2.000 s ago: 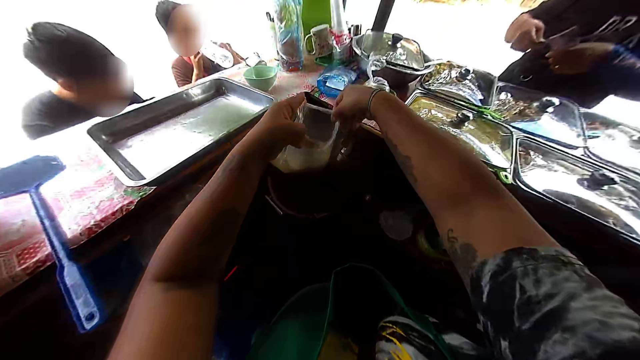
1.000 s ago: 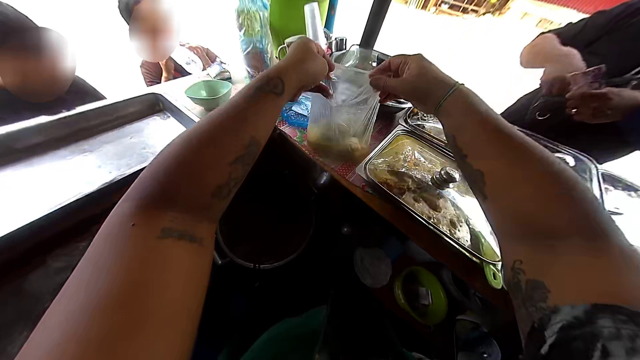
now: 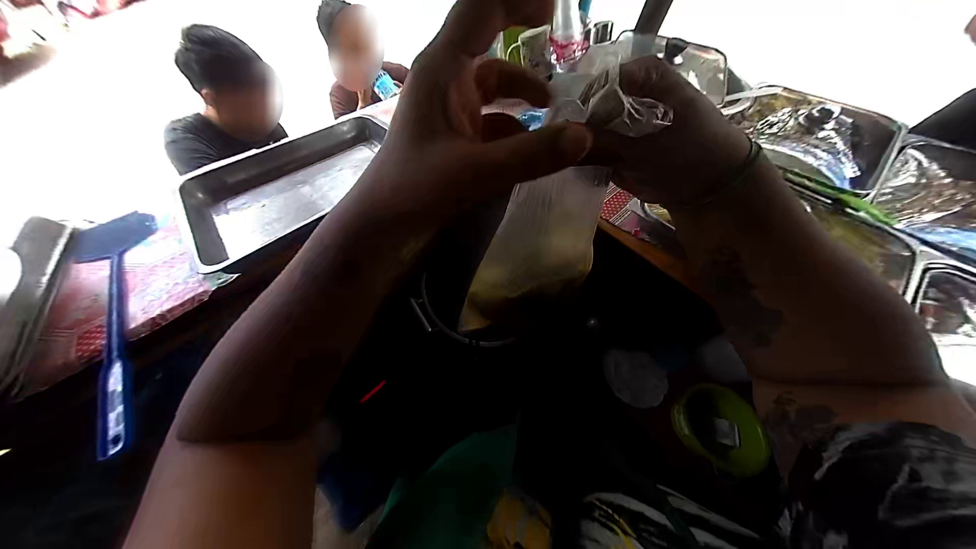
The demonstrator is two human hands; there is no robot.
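Note:
A clear plastic bag (image 3: 545, 236) with pale yellowish contents hangs below my hands, its upper part gathered and crumpled. My right hand (image 3: 663, 130) grips the gathered neck, the bag's top showing above the fingers. My left hand (image 3: 488, 114) is beside the neck, its fingers curved and spread apart, the thumb tip near or against the plastic. Whether that thumb touches the bag is hard to tell. Beneath the bag, a round dark pot (image 3: 465, 339) shows only part of its rim.
A shallow metal tray (image 3: 191, 221) and a blue fly swatter (image 3: 114, 328) lie at left. Lidded food trays (image 3: 854, 137) line the right. A mug (image 3: 534, 49) stands at the back. Two people are beyond the table. A green round item (image 3: 720, 431) sits low in the dark area.
The bag's top, held spread between both hands a second ago, is now bunched in my right hand. My left hand's fingers have come apart. The green bowl seen earlier is out of sight.

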